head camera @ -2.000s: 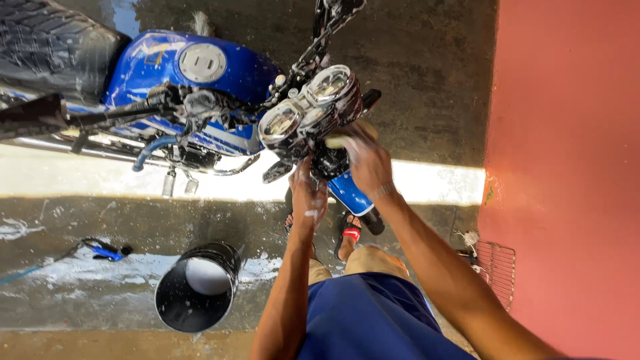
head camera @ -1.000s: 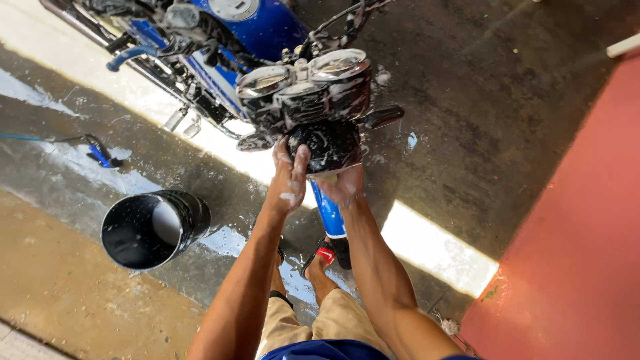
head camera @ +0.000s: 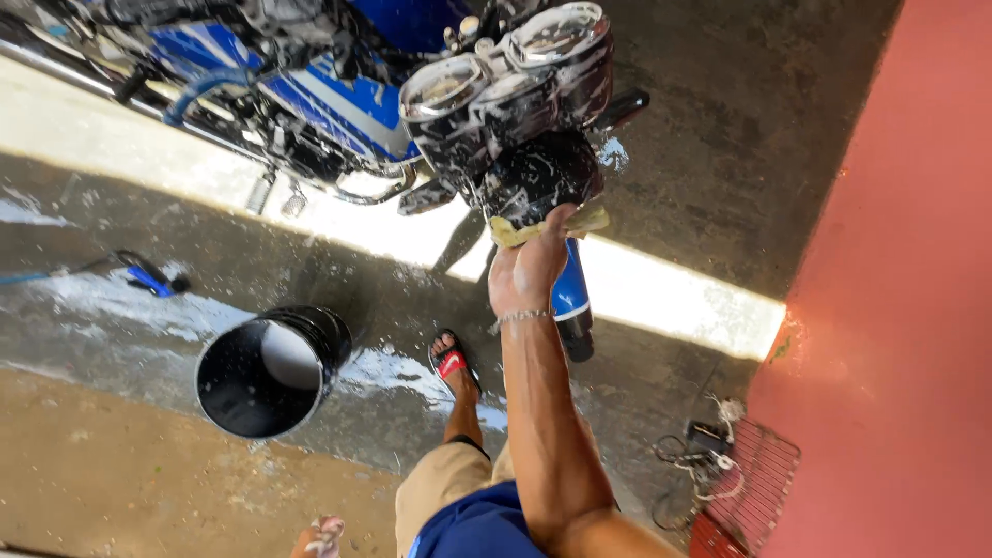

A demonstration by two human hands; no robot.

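Note:
My right hand (head camera: 531,267), with a bracelet at the wrist, holds a yellow sponge or cloth (head camera: 508,232) against the front of the motorcycle's black headlight housing (head camera: 542,174). Above the housing, two round chrome-rimmed gauges (head camera: 559,35) carry white suds. The blue front fender (head camera: 572,287) shows below, beside the wrist. Only part of my left hand (head camera: 319,537) appears at the bottom edge, foamy and away from the motorcycle; whether it holds anything cannot be told.
A black bucket (head camera: 209,380) with whitish contents stands left of my sandalled foot. Further left, a blue-and-black hose nozzle (head camera: 155,280) lies on the wet, sudsy floor. A red wire rack (head camera: 756,473) with cords lies by the red surface (head camera: 891,310) at right.
My left hand has left the headlight housing and is now low at the bottom edge. My right hand remains at the housing, with the yellow sponge or cloth now plainly showing.

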